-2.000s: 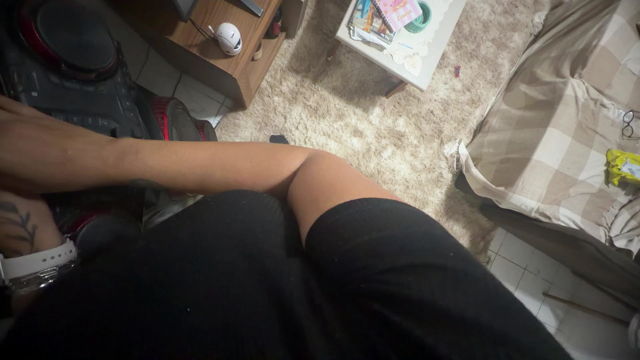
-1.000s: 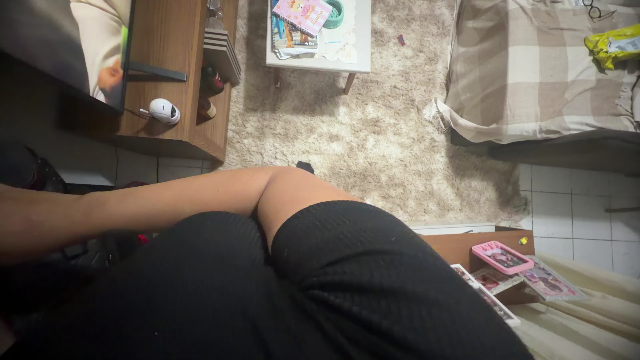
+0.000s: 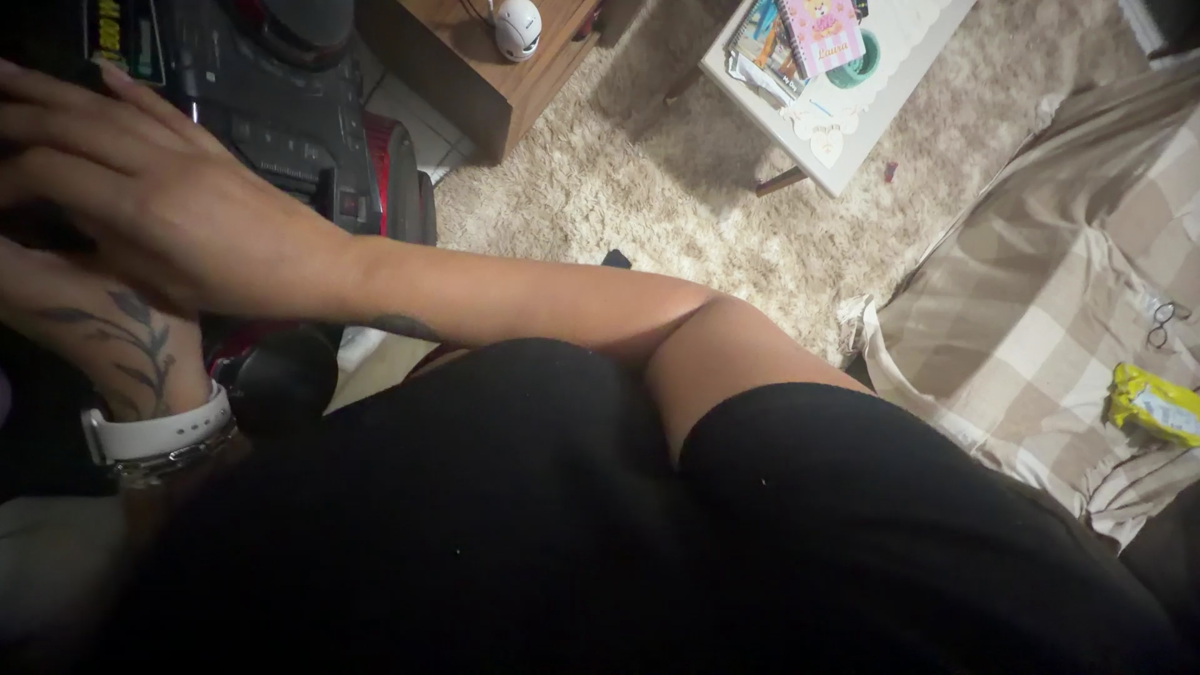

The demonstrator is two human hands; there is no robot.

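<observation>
My right hand (image 3: 178, 197) reaches across to the far left over a large black stereo speaker unit with red trim (image 3: 291, 112). Its fingers are stretched out and run toward the left edge, where dark shade hides the tips. Just below it, partly covered by it, is my left hand (image 3: 103, 328), with a leaf tattoo and a white watch strap (image 3: 169, 427) at the wrist. A dark area lies between the two hands; whether either one holds something there cannot be made out.
A wooden cabinet (image 3: 450, 56) bears a white rounded device (image 3: 517, 30). On the beige shaggy rug (image 3: 562, 206) stands a white table (image 3: 844, 141) with a pink notebook (image 3: 823, 36) and a green bowl (image 3: 855, 60). At right, a checked cloth (image 3: 1012, 347) carries glasses (image 3: 1162, 323) and a yellow packet (image 3: 1158, 405).
The view has swung back toward the stereo. Both hands show at the left now, while one second ago they were outside the frame.
</observation>
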